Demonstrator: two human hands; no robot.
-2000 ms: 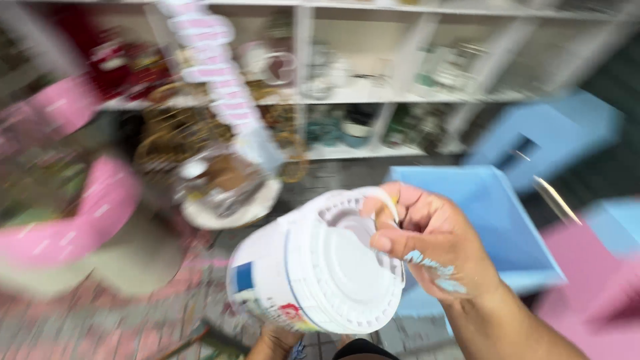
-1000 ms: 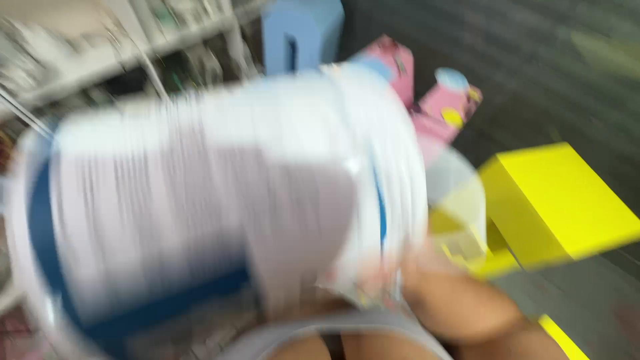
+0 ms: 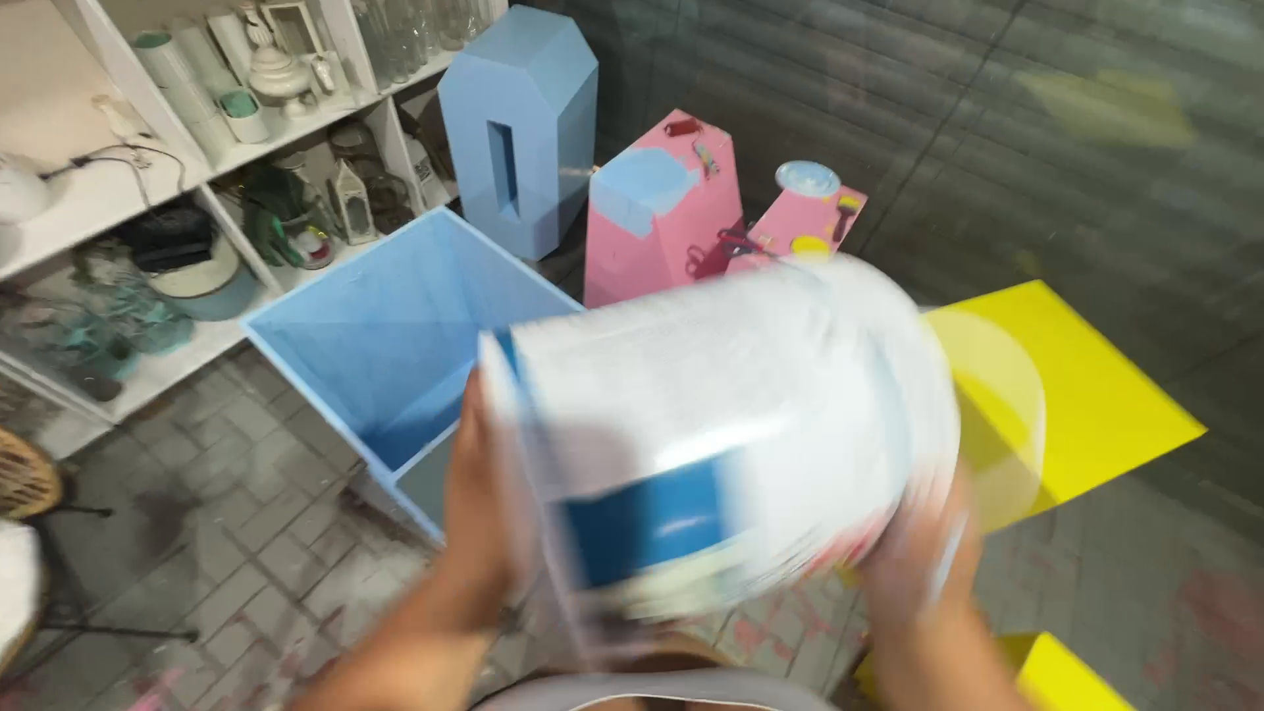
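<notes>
A large white plastic bucket [image 3: 731, 395] with a printed blue patch lies on its side in the air before me, blurred by motion. My left hand [image 3: 481, 494] is pressed against its base end at the left. At the other end, my right hand [image 3: 923, 543] grips the lid rim from below; its fingers are blurred and partly hidden. Behind the bucket's left end stands an open blue box [image 3: 365, 346]. A pink block with a blue paint patch [image 3: 671, 217] is just beyond the bucket.
A blue faceted pedestal [image 3: 523, 128] stands beside white shelves [image 3: 227, 148] holding glassware and ornaments. A smaller pink block [image 3: 800, 222] carries a round lid and brushes. Yellow box forms [image 3: 1096, 405] are at the right. Grey paving [image 3: 237, 513] shows pink stains.
The bucket was held at its lid by my right hand two seconds ago; now both hands hold it sideways, one at each end. The view has swung right.
</notes>
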